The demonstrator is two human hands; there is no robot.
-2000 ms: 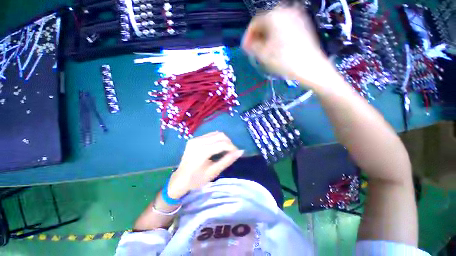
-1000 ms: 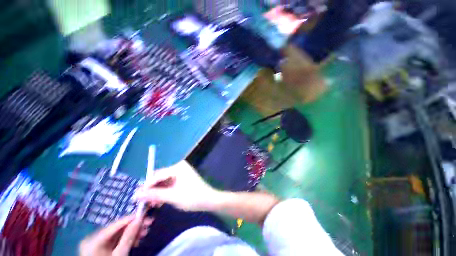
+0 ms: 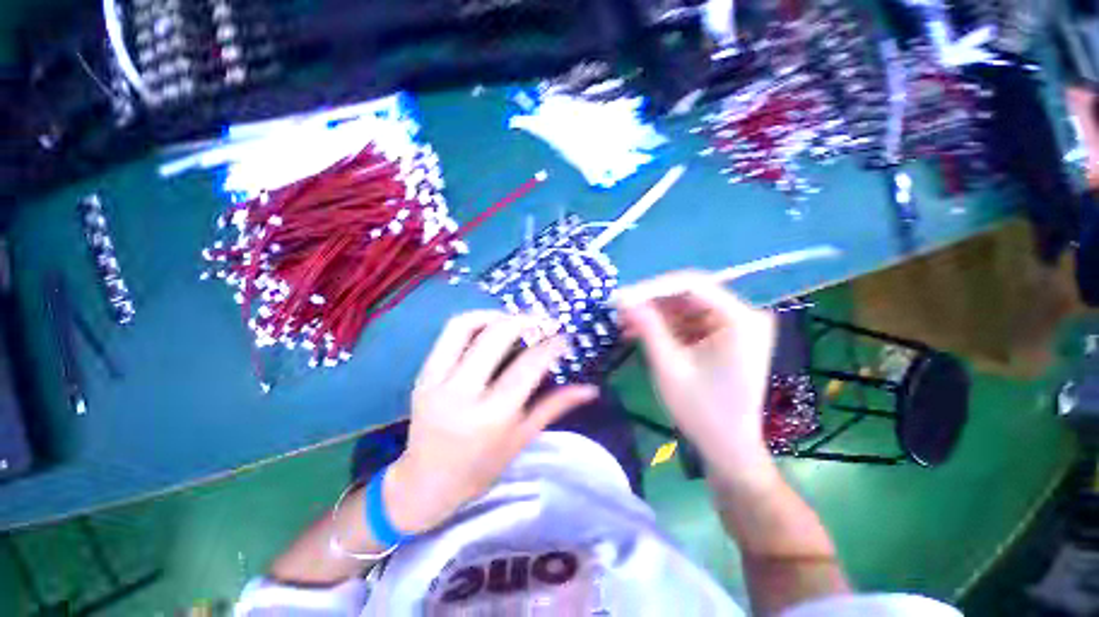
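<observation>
The circuit board panel [image 3: 557,280], dark with rows of silver parts, lies at the bench's front edge. My left hand [image 3: 482,380] rests with its fingers on the panel's lower left part. My right hand [image 3: 705,350] is at the panel's right edge, its thumb and fingers pinched on a white flat cable [image 3: 777,260] that sticks out to the right. The cable's inner end is hidden by the fingers. Another white flat cable [image 3: 645,207] runs from the panel's top to the upper right.
A pile of red leads [image 3: 338,247] with white plugs lies left of the panel, white flat cables [image 3: 316,142] behind it. A second flat cable pile [image 3: 597,130] lies beyond the panel. A narrow board strip [image 3: 106,259] is far left. Boards and red wires [image 3: 777,127] lie upper right. A black stool [image 3: 932,406] stands right.
The view has swung back left. Both hands, earlier together on a white strip right of the panel, are now at the panel; my left hand has moved onto it, my right holds the cable at its edge.
</observation>
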